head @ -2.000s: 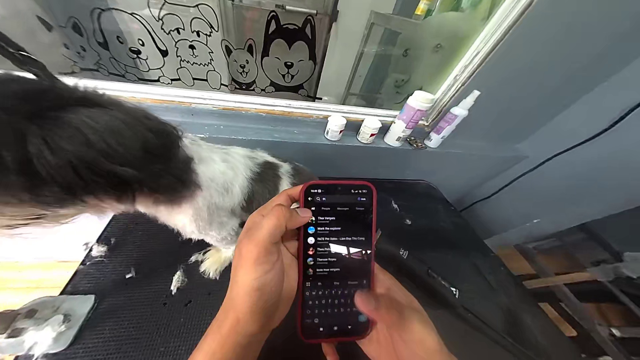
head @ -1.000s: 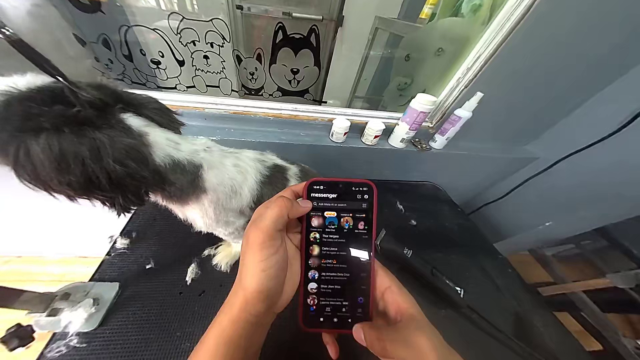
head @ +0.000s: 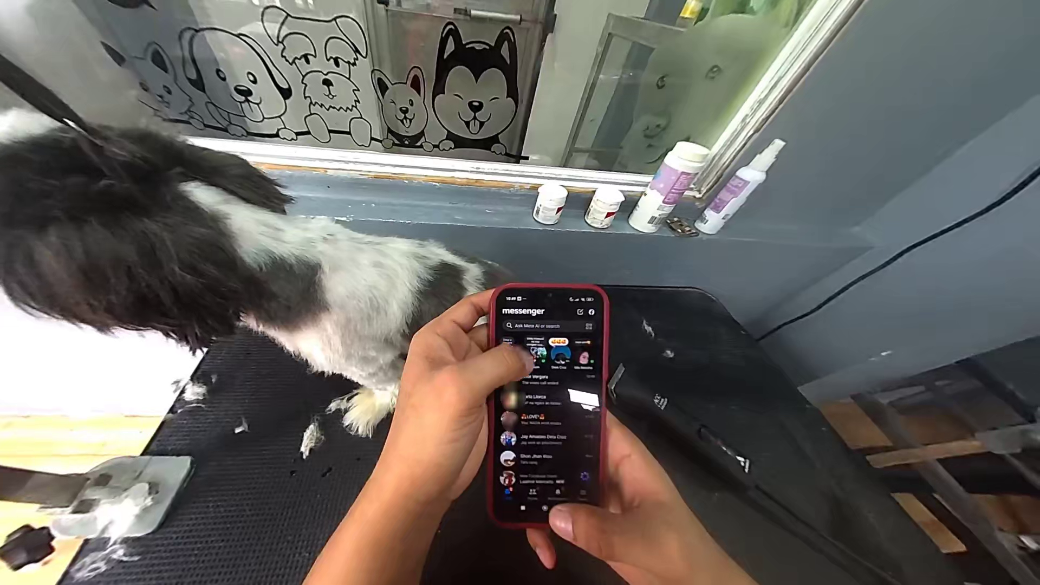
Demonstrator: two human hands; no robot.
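A smartphone in a red case (head: 547,439) is held upright between both hands, its lit screen showing a messaging app's chat list. My left hand (head: 455,382) grips its left side, with the thumb over the upper part of the screen. My right hand (head: 621,508) holds the lower right edge, its thumb at the bottom of the case. Left of the phone a black and white dog (head: 349,284) stands on a black grooming table (head: 268,487), a dark strap by its head. Black electric clippers (head: 691,422) with a cord lie right of the phone.
Two small white tubs (head: 550,204), a larger bottle (head: 668,187) and a spray bottle (head: 739,188) stand on the ledge below the window. Tufts of cut fur (head: 312,438) lie on the table. A metal clamp (head: 122,496) is at its left edge. A black cable (head: 902,252) runs along the wall.
The screen went from a search list with a keyboard to the chat list. My left thumb has moved from the phone's edge onto the screen. My right thumb has come down off the keyboard area.
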